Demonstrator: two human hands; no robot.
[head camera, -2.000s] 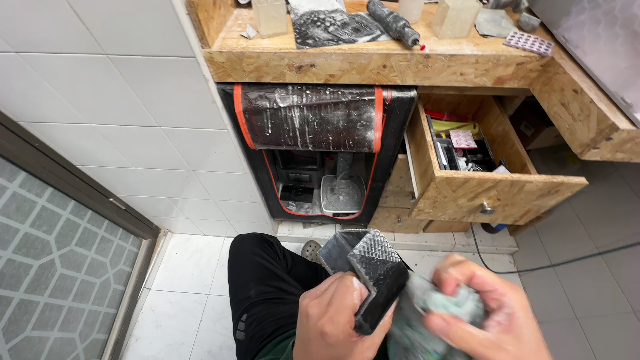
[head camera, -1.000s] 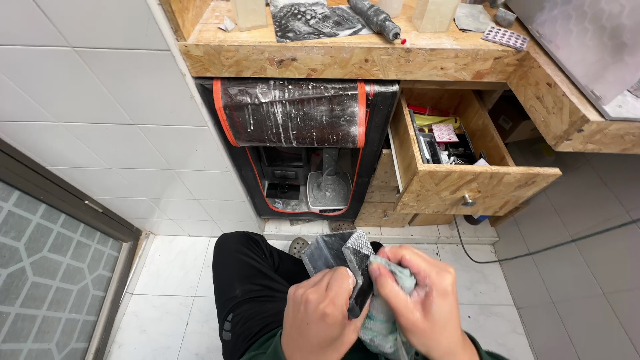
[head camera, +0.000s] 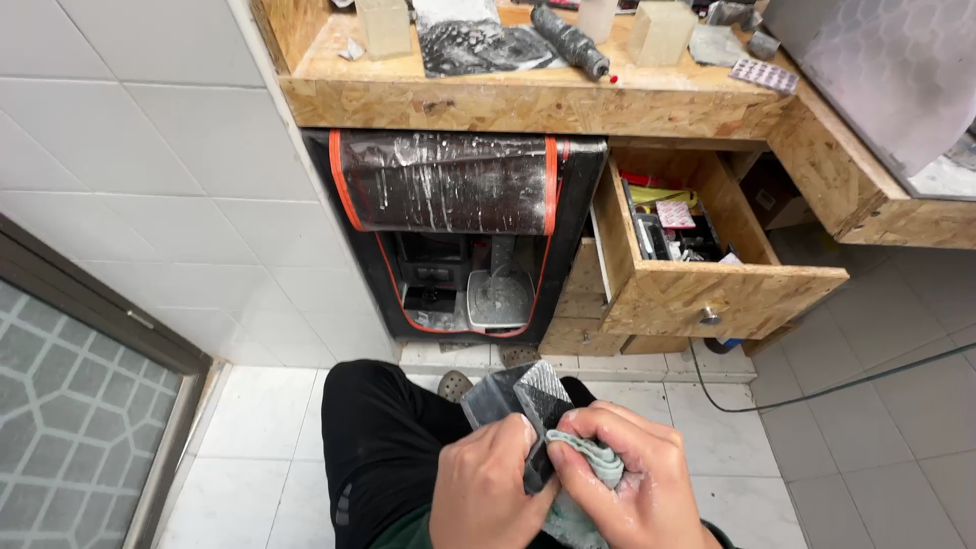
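Note:
My left hand (head camera: 488, 476) grips a dark grey block-like piece (head camera: 507, 400) with angled faces, one of them bearing a fine raised pattern. The piece is tilted above my lap. In my right hand (head camera: 629, 465) a folded, pale green cloth (head camera: 598, 456) is pinched between thumb and fingers, its folded edge against the near right side of the piece. More of the cloth hangs below, between my hands. My left palm and the lower end of the piece are partly hidden.
An OSB workbench (head camera: 534, 107) holds a dusty rotary handpiece (head camera: 570, 42) and translucent blocks (head camera: 662, 32). Below, an open drawer (head camera: 724, 297) juts out beside a black enclosure (head camera: 579, 198) with orange trim. A cable (head camera: 846, 393) runs at the right.
Two seconds ago the cloth was bunched and apart from the piece's patterned end; now it is folded and pressed to the piece's side. Both hands still hold their things.

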